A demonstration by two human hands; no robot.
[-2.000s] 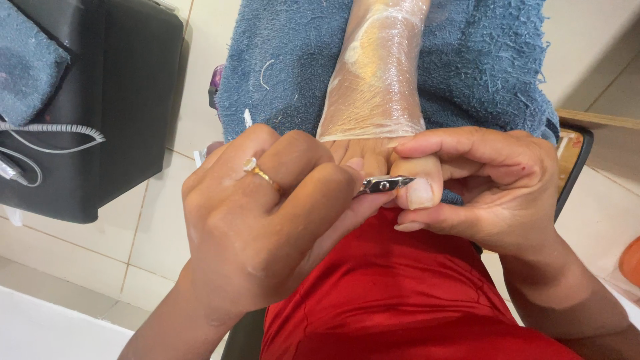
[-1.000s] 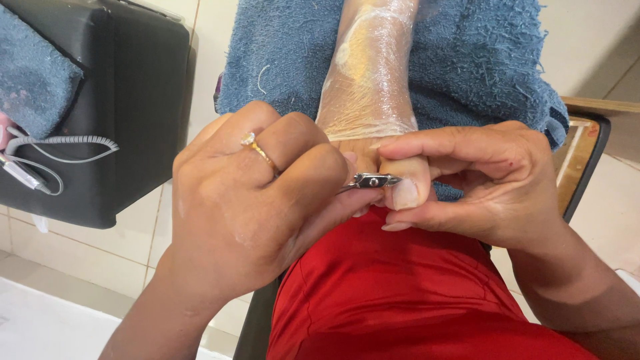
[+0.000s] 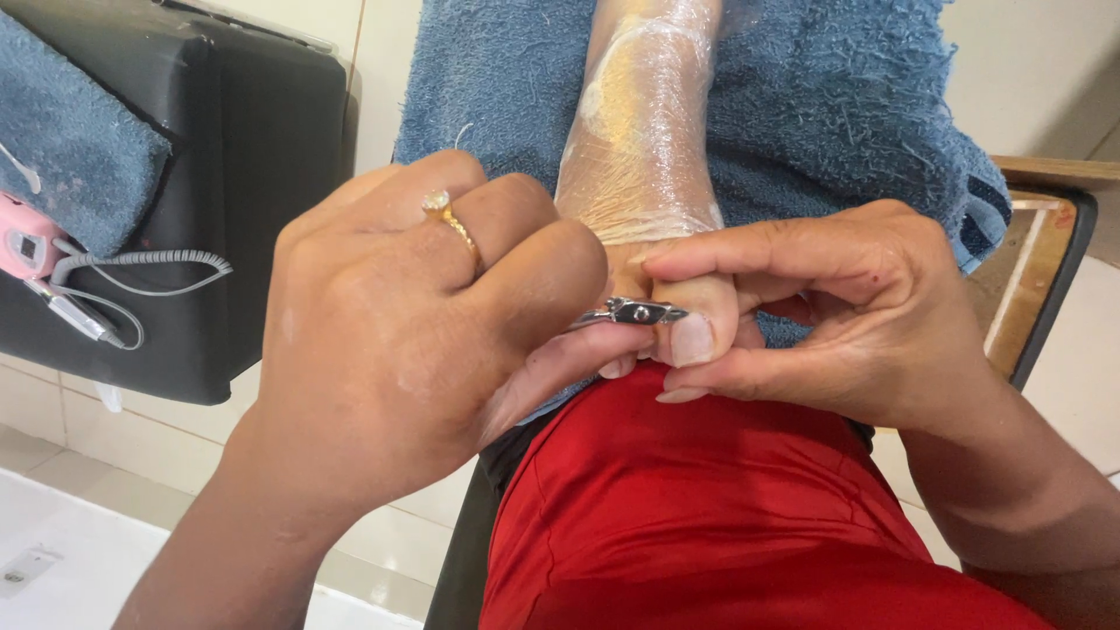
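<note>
My left hand (image 3: 411,315), with a gold ring, is closed around the handles of a metal cuticle nipper (image 3: 637,311). The tips of the nipper meet the left edge of the nail on a person's big toe (image 3: 697,328). Thumb and fingers of my right hand (image 3: 840,315) pinch that toe from the right side. Clear plastic film over a pale substance wraps the person's foot (image 3: 647,131), which rests on a blue towel (image 3: 814,114). The other toes are largely hidden by my left hand.
At the left, a pink electric nail drill unit (image 3: 28,234) with a coiled cord and silver handpiece (image 3: 74,311) lies on a black padded surface (image 3: 262,175) beside a folded blue towel (image 3: 70,131). Red fabric (image 3: 700,507) covers my lap. A wooden frame (image 3: 1032,280) stands at the right.
The pink drill unit has come into view at the left as the view shifts. My left hand keeps the nipper at the big toe, and my right hand keeps its hold there.
</note>
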